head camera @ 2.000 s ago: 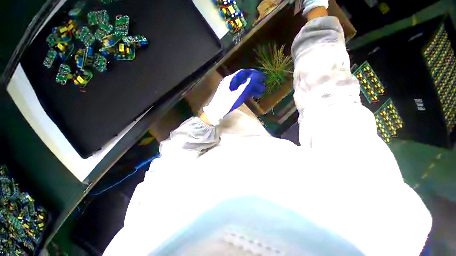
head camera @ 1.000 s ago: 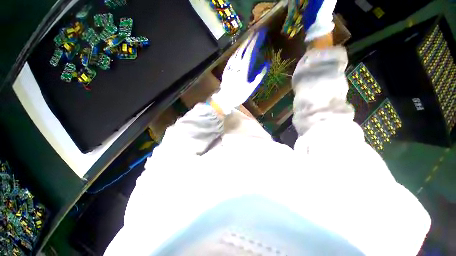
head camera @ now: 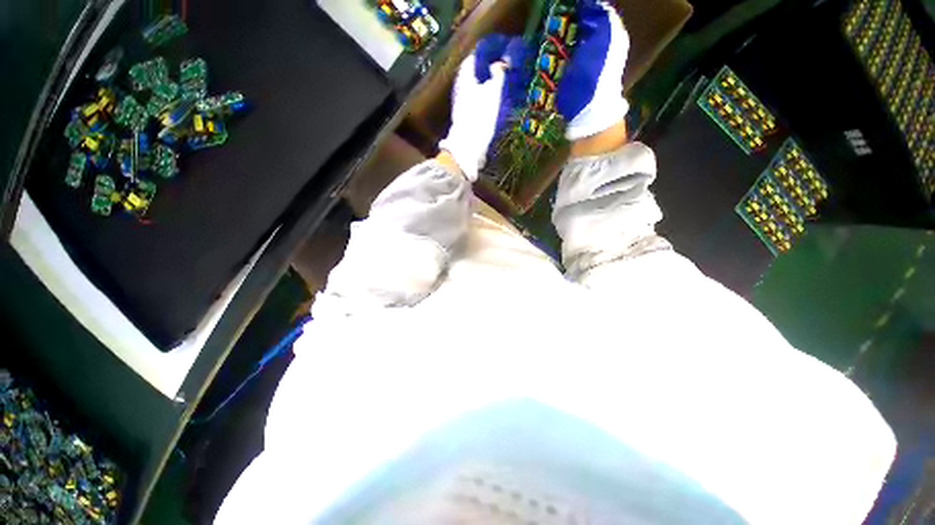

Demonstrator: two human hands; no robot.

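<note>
A PCB strip (head camera: 551, 64) with yellow, blue and red parts stands lengthwise between my gloved hands, above the open box; its far end reaches the top edge of the picture. My left hand (head camera: 490, 101), in a white glove with blue fingers, has its fingers curled at the strip's left side. My right hand (head camera: 599, 77) holds the strip from its right side, blue palm against it. The scrap box (head camera: 526, 185) below holds a bunch of thin yellow-green sticks (head camera: 516, 159). Exact finger contact is blurred.
A black tray (head camera: 297, 103) with a heap of single PCBs (head camera: 144, 118) lies on white sheet at the left. A finished-board tray (head camera: 51, 461) is at far lower left. Another strip (head camera: 408, 23) lies at the bench edge. PCB panels (head camera: 784, 197) and a black panel crate (head camera: 820, 113) are at the right.
My right hand has come down and back into view with the strip, beside my left hand, which has curled its fingers. The view has shifted, so the bench things appear further left and lower.
</note>
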